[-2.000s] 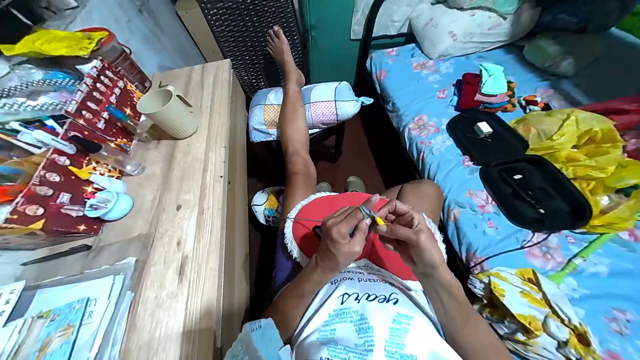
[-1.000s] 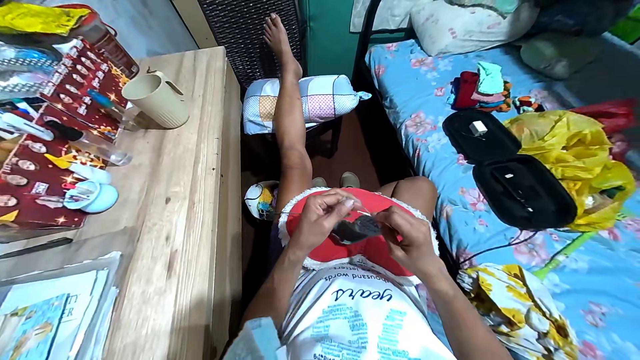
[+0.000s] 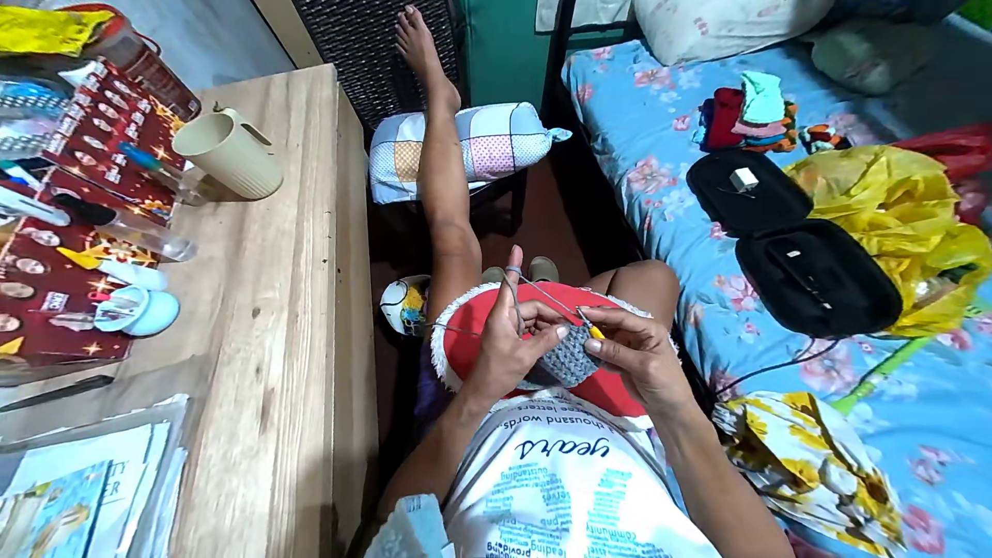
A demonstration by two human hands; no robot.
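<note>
Over my lap, my left hand [image 3: 515,333] pinches the edge of a grey crocheted piece [image 3: 571,360], its index finger raised with grey yarn [image 3: 542,291] wrapped round it. A crochet hook with a yellow handle [image 3: 596,332] is in my right hand [image 3: 639,353], its tip at the top edge of the piece. The yarn runs from the raised finger to the hook, and another length trails left across the red cloth with a white fringe [image 3: 465,341] on my lap. My two hands are close together, with the grey piece between them.
At left, a wooden table [image 3: 271,310] holds a beige mug [image 3: 229,155], bottles and papers. On the bed at right lie an open black case [image 3: 818,275], a yellow plastic bag [image 3: 891,217] and folded knit pieces [image 3: 748,116]. A bowl with yarn [image 3: 406,304] stands low beside my leg.
The grey piece, dark and blurred between my hands one second ago, is now spread below my fingers. My left index finger has risen with yarn around it.
</note>
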